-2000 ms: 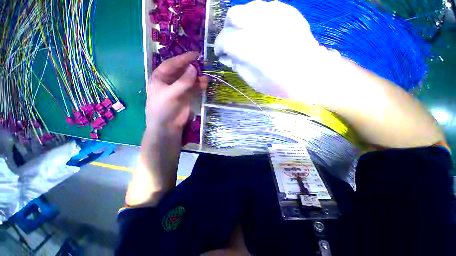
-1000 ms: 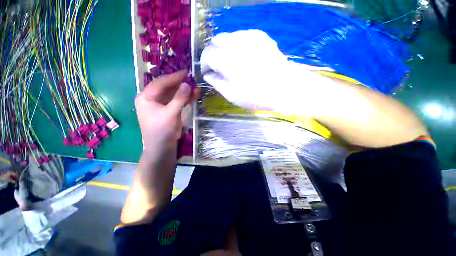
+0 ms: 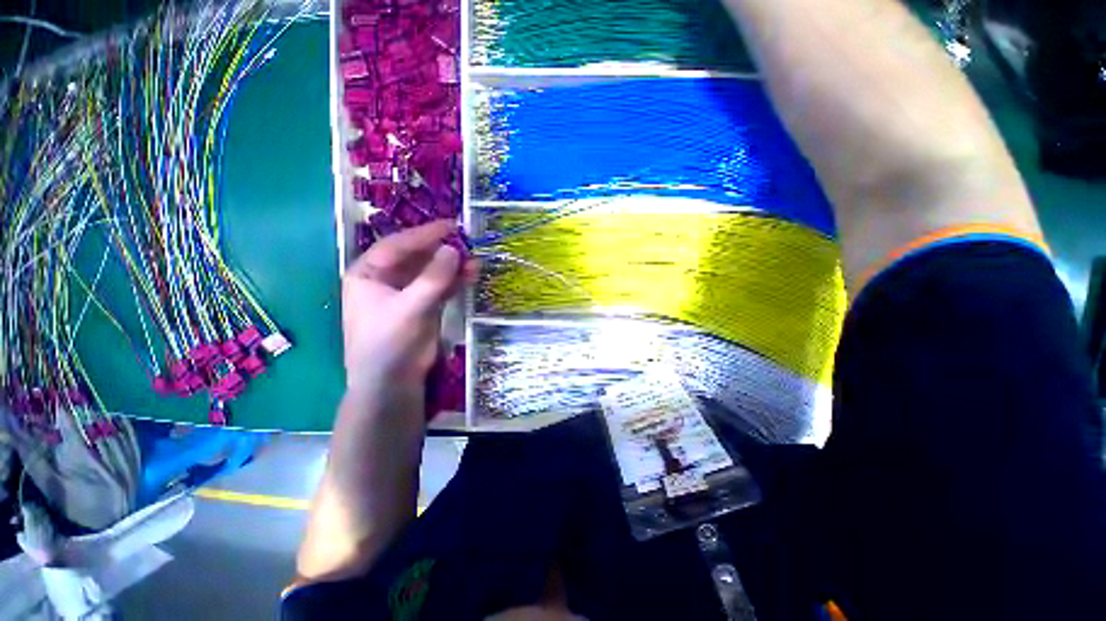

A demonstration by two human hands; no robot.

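Note:
My left hand (image 3: 394, 297) is bare and pinches a small magenta connector housing (image 3: 457, 243) between thumb and finger, over the housing bin's lower part. Wires, one whitish and one bluish, run right from the housing across the yellow wires (image 3: 655, 261). My right hand is out of the picture past the top edge; only its bare forearm (image 3: 898, 109) shows at the upper right. The white-walled tray (image 3: 471, 146) holds loose magenta housings (image 3: 394, 109) at left. Green wires (image 3: 619, 34), blue wires (image 3: 643, 134), yellow wires and white wires (image 3: 546, 364) lie in its right compartments.
Harnesses with magenta ends (image 3: 224, 360) and one white connector (image 3: 277, 345) lie on the green mat (image 3: 281, 218) left of the tray. A blue thing and whitish, blurred items are at lower left, beyond the bench edge. An ID badge (image 3: 671, 449) hangs over the tray's near edge.
My gloved right hand has moved up from beside the housing and out of view, uncovering the wire compartments. My left hand still holds the housing. A bluish wire now shows clearly at it.

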